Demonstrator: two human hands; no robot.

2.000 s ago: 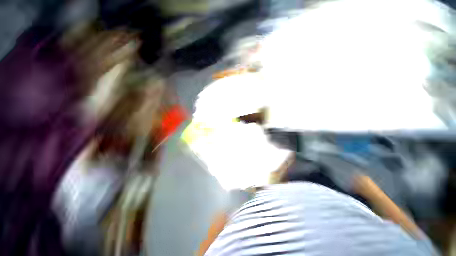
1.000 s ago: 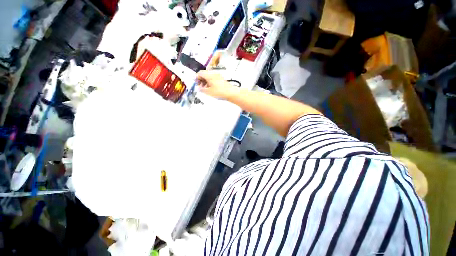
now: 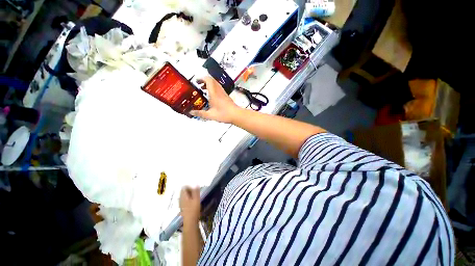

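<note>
A smartphone (image 3: 174,91) with a lit orange-red screen is tilted over the white sewing table. My right hand (image 3: 219,101) grips its lower right end, thumb and fingers at the edge. My left hand (image 3: 190,200) is small and slightly blurred near the table's front edge, with its fingers curled. I cannot tell if it holds anything. It is apart from the phone. A short yellow and black stick (image 3: 162,183) lies on the overexposed white surface to the left of my left hand.
Black-handled scissors (image 3: 252,97) lie right of my right hand. Behind them are a white sewing machine (image 3: 250,39) and a red parts tray (image 3: 291,61). Crumpled white fabric (image 3: 112,57) lies at the table's far left. Wooden stools and cartons (image 3: 416,150) stand on the right.
The view has steadied and shifted. My left hand has come into view at the table's front edge. The phone stays in my right hand, and the scissors now show fully beside it.
</note>
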